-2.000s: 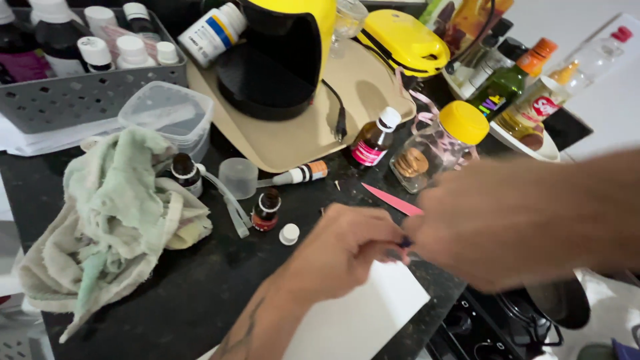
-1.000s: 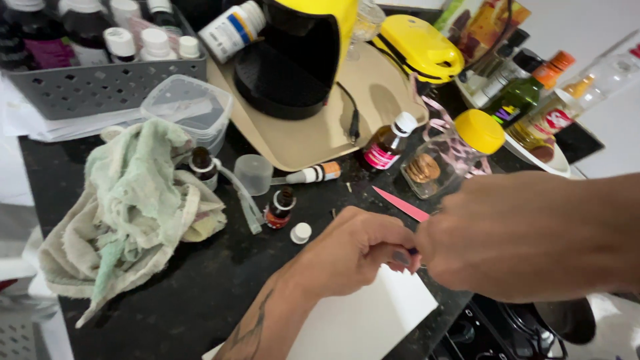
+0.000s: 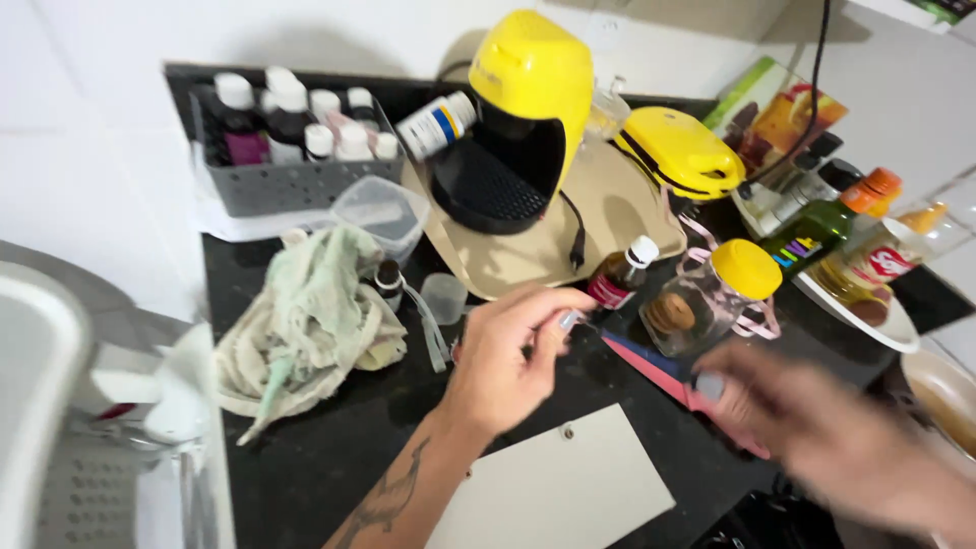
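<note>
My left hand (image 3: pixel 507 354) is over the dark countertop, thumb and forefinger pinched on something small and dark that I cannot make out. Its knuckles partly hide a white tube-like item. At the lower right my right hand (image 3: pixel 770 408), blurred by motion, is at a pink knife-like tool (image 3: pixel 648 366) with a pointed end and a dark blue strip beside it; whether the fingers grip it I cannot tell. A white board (image 3: pixel 560 488) with small round metal pieces lies below the hands. Behind them stand a dark bottle with a white cap (image 3: pixel 614 282) and a glass jar with a yellow lid (image 3: pixel 686 313).
A crumpled cloth (image 3: pixel 313 328), a small dark bottle (image 3: pixel 389 282) and a clear cup (image 3: pixel 444 297) are at left. Behind are a grey basket of bottles (image 3: pixel 282 187), a yellow coffee maker (image 3: pixel 534 69) on a beige tray (image 3: pixel 488 263), and oil bottles (image 3: pixel 812 229) at right. A pan (image 3: pixel 945 396) sits at the right edge.
My hands were together over the board; now they are apart, with my right hand moved right to the pink tool. The view has shifted noticeably.
</note>
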